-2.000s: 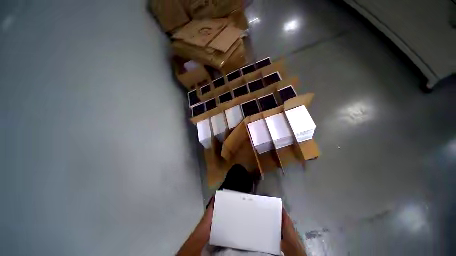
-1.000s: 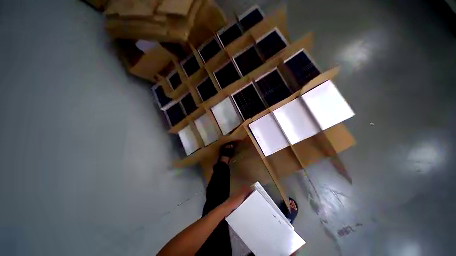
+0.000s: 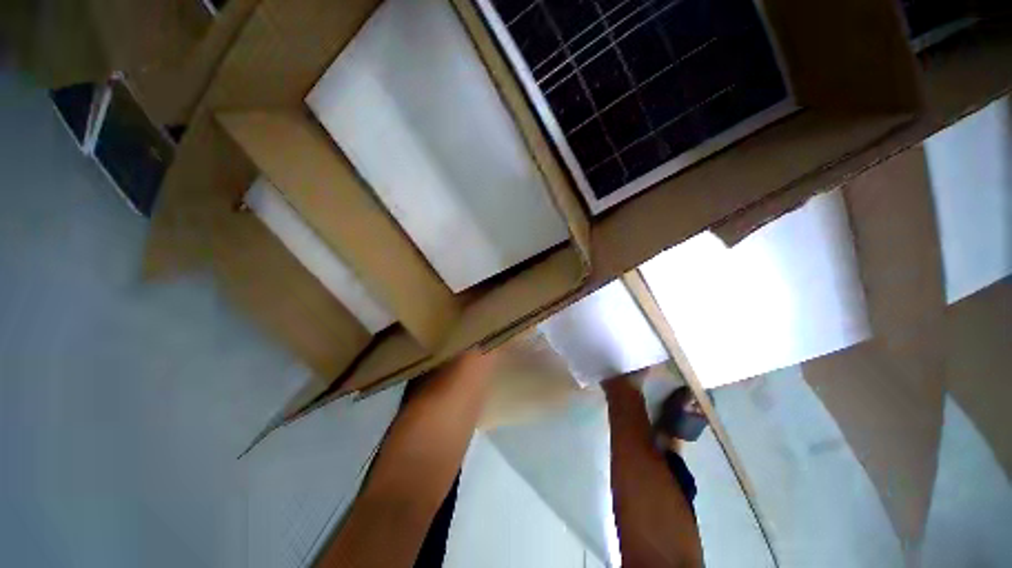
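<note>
A white panel stack lies in the carton beside a thin cardboard divider, under the edge of a long cardboard sheet. My right hand is blurred and is at its lower edge, gripping there. My left forearm reaches up to the long sheet's edge. My left hand is blurred and mostly hidden there, so its grip does not show. The partitioned carton fills the view, with a white panel and a dark gridded panel in neighbouring slots.
Another white panel lies right of the divider, and one more is at the right edge. Tall cardboard sheets stand at the right. A foot is near my right forearm. Grey floor shows at the left.
The view has moved in close over the carton. The panel stack, held near my body before, is now down beside the divider. Both arms now reach forward into the carton.
</note>
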